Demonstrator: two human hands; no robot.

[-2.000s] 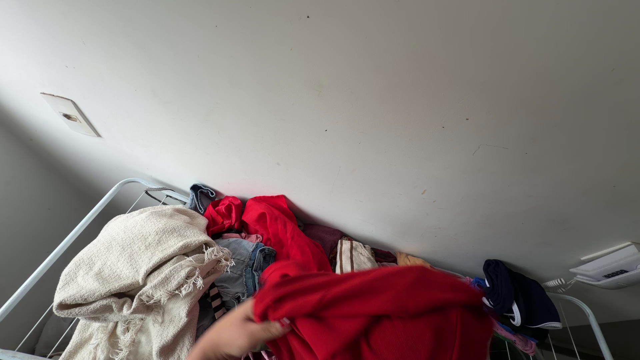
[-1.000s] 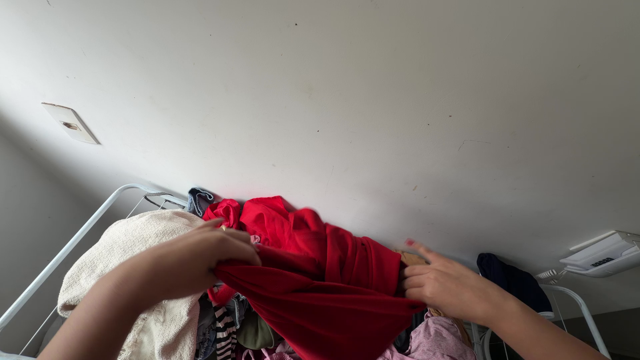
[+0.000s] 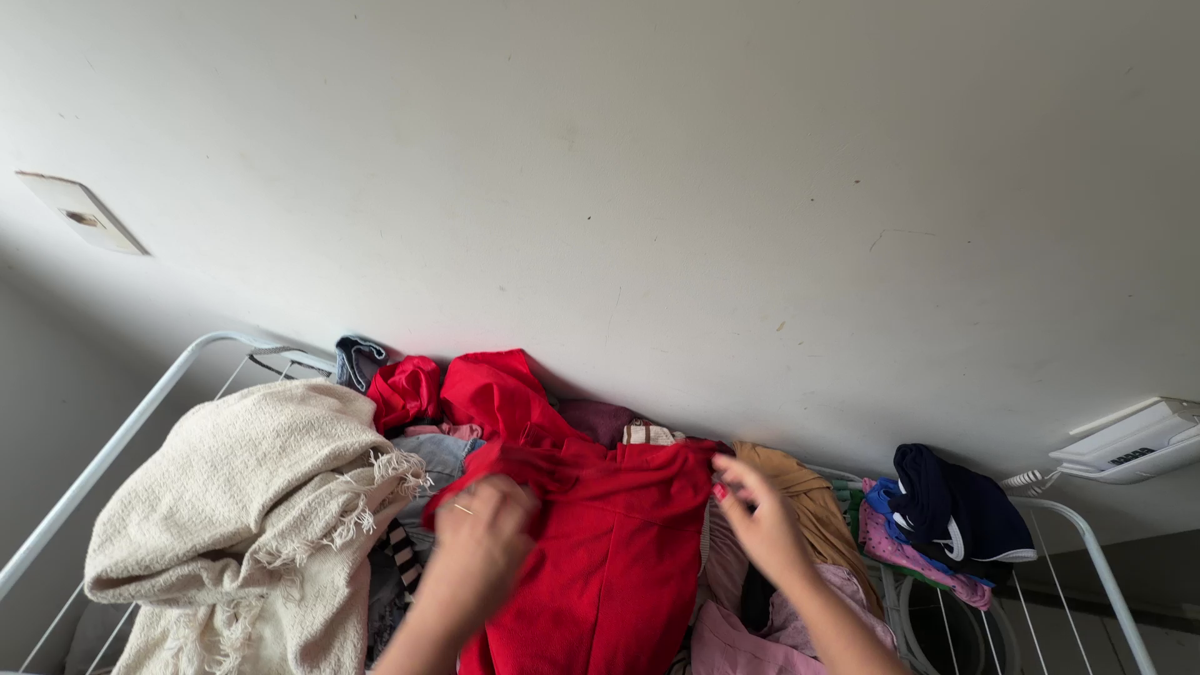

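A red garment (image 3: 600,553) lies spread over a pile of clothes on a white metal drying rack (image 3: 122,441). My left hand (image 3: 483,539), blurred and wearing a thin ring, is over the garment's left upper part; whether it grips the cloth cannot be told. At the garment's upper right edge is my right hand (image 3: 755,506), fingers apart, with no cloth seen between them. To the left sits a cream fringed blanket (image 3: 234,469). More red cloth (image 3: 497,384) is bunched behind, against the wall. Brown cloth (image 3: 797,487) and pink cloth (image 3: 750,637) lie beside my right hand.
The pale wall (image 3: 600,187) rises right behind the rack. A wall intercom (image 3: 1134,441) with a coiled cord is at the right, above folded clothes topped by a navy garment (image 3: 956,506). A wall plate (image 3: 84,214) is at the upper left.
The red garment, bunched and stretched between both hands a second ago, now hangs flatter down the front of the pile. My right hand has come off its edge.
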